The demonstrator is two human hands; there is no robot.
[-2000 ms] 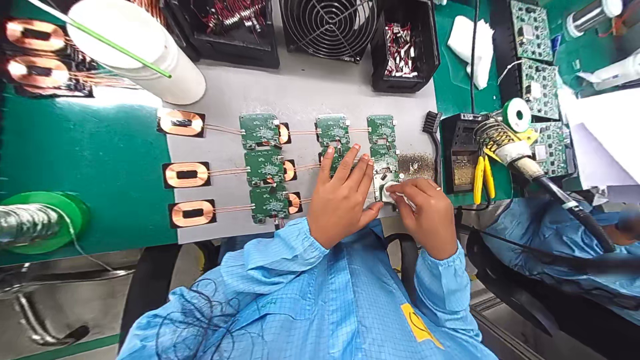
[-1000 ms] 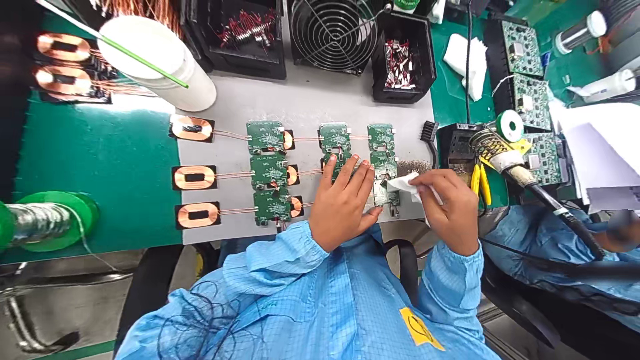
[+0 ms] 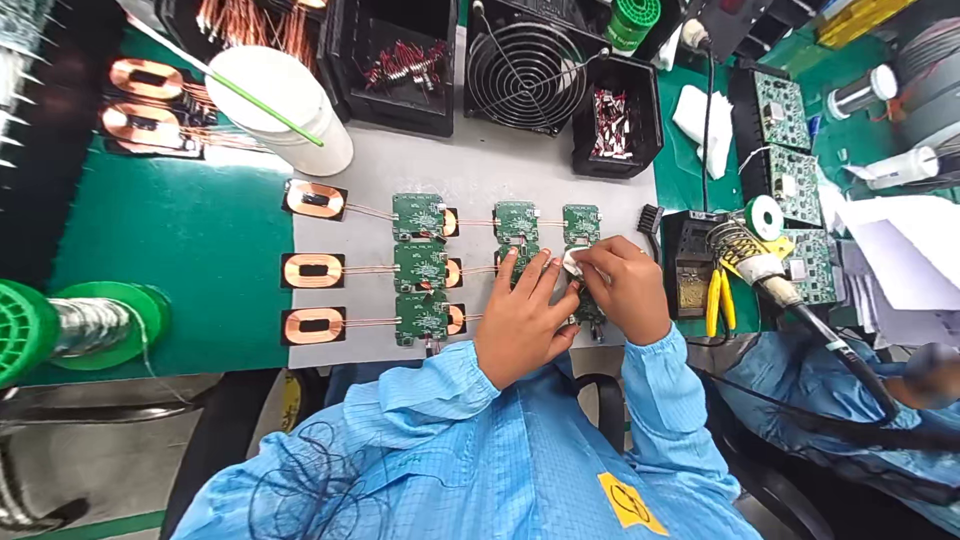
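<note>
My right hand pinches a small white wipe between thumb and fingers, against the middle green circuit board of the right column. My left hand lies palm down with fingers spread over the lower boards of the middle and right columns, partly hiding them. Above the hands, a board in the right column and another in the middle column show. The left column has a board wired to a flat copper coil on a black backing. More coils lie between the columns.
Behind the boards stand a white tub, a black fan and a black bin of wired connectors. At right are a black brush, yellow-handled pliers and a soldering iron in its coiled holder. A solder spool sits left.
My right hand with the wipe has moved from the lower part of the right column up to its middle board. My left hand stays on the boards.
</note>
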